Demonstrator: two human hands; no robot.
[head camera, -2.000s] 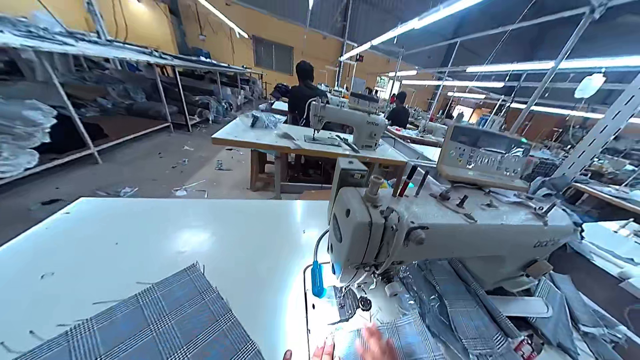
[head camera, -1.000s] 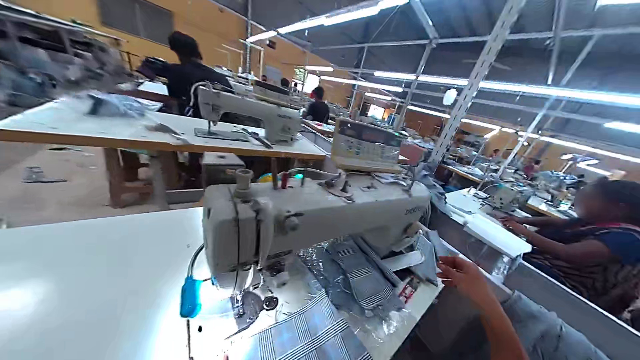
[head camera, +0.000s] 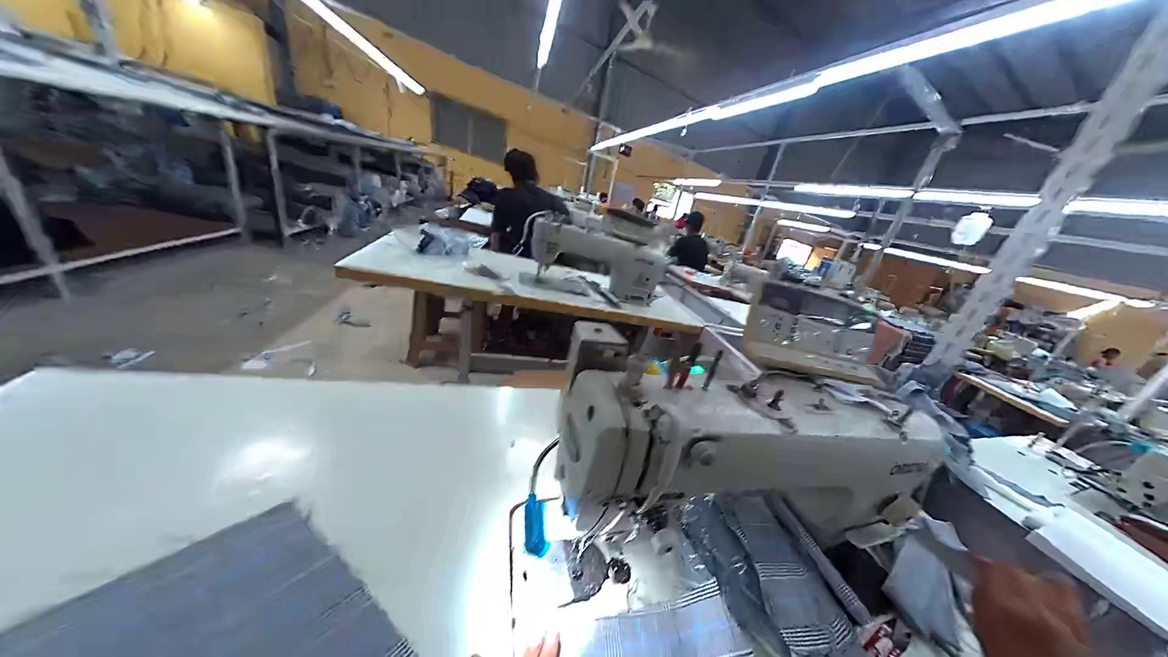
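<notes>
An industrial sewing machine (head camera: 748, 456) stands on the white table, its lit needle area at the left end of the head. Checked grey-blue fabric (head camera: 675, 630) lies just in front of the presser foot. Fingertips of my left hand (head camera: 545, 646) show at the bottom edge, left of this fabric; the rest is out of view. My right hand (head camera: 1027, 602) is a blur at the lower right, beside light grey fabric (head camera: 922, 579); whether it grips anything is unclear. More checked pieces (head camera: 789, 575) lie under the machine's arm. A larger checked piece (head camera: 210, 593) lies at lower left.
A blue-handled tool (head camera: 536, 526) hangs beside the machine head. The white tabletop (head camera: 274, 447) extends left. Ahead, another table (head camera: 511, 297) carries a second sewing machine (head camera: 598, 255), with a person in dark clothes (head camera: 525, 205) behind. Shelves of material (head camera: 228, 164) line the left side.
Two seconds ago both hands were at the fabric before the needle. My right hand has since moved right, to the fabric near the machine's far end. The view swung right and back.
</notes>
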